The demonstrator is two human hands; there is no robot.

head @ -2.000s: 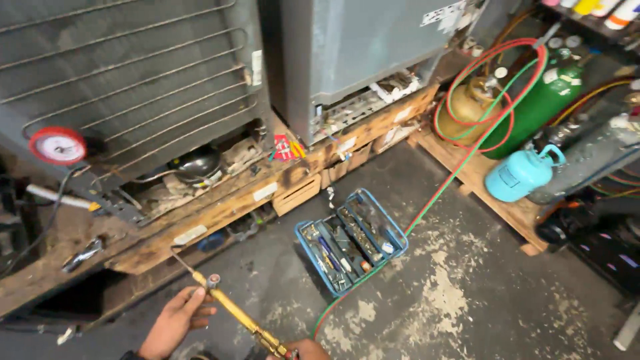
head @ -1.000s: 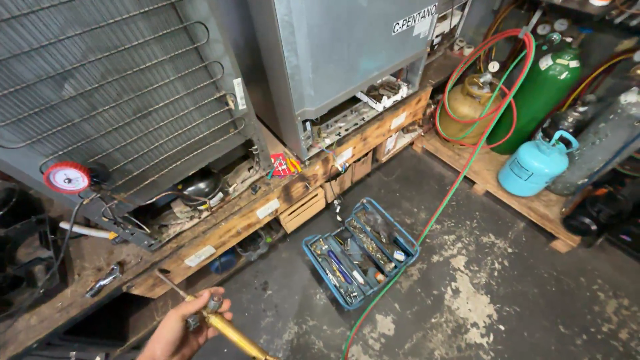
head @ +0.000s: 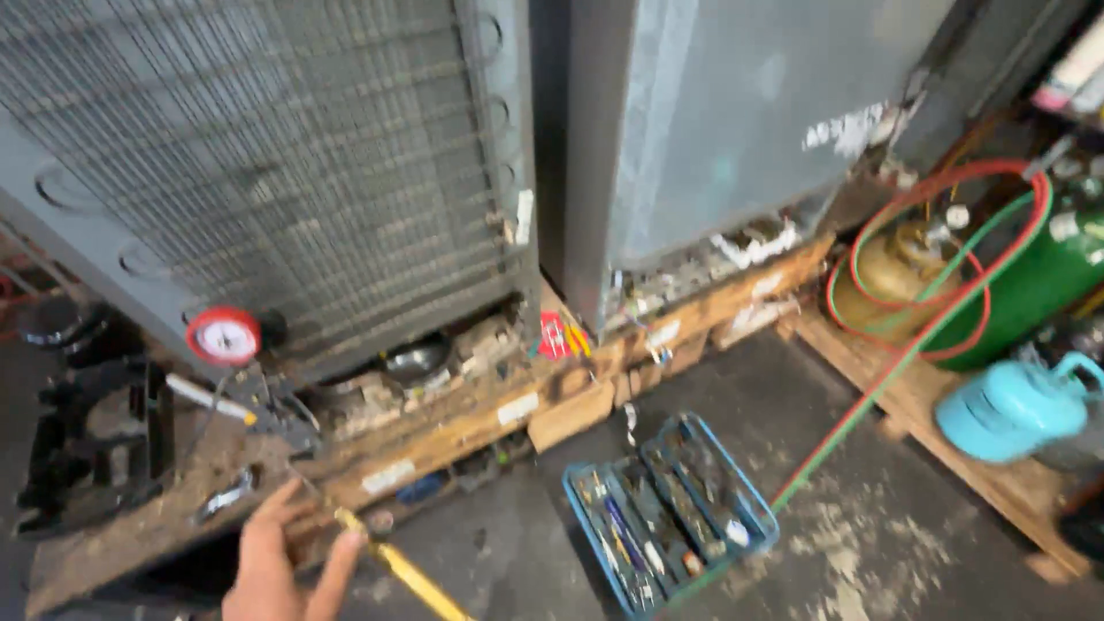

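Note:
My left hand (head: 289,552) is at the lower left, with its thumb and fingers at the neck of a brass gas torch (head: 414,582). Blur hides exactly how the fingertips meet it. The torch's thin tip points up and left toward the wooden ledge; its handle runs out of the bottom edge. My right hand is out of view. Beyond the torch stands a refrigerator's rear with a wire condenser (head: 345,164). A red-rimmed pressure gauge (head: 224,336) is at its lower left corner, and a dark compressor (head: 418,358) sits in its base.
A blue open toolbox (head: 772,526) stands on the floor, right of the torch. Red and green hoses (head: 897,371) run past it to gas cylinders. A light blue refrigerant cylinder (head: 1009,410) stands on a wooden pallet (head: 975,483). Red- and yellow-handled tools (head: 565,336) lie on the ledge.
The view has shifted closer to the left refrigerator. My right hand, on the torch handle two seconds ago, is out of view. My left hand remains at the torch's neck.

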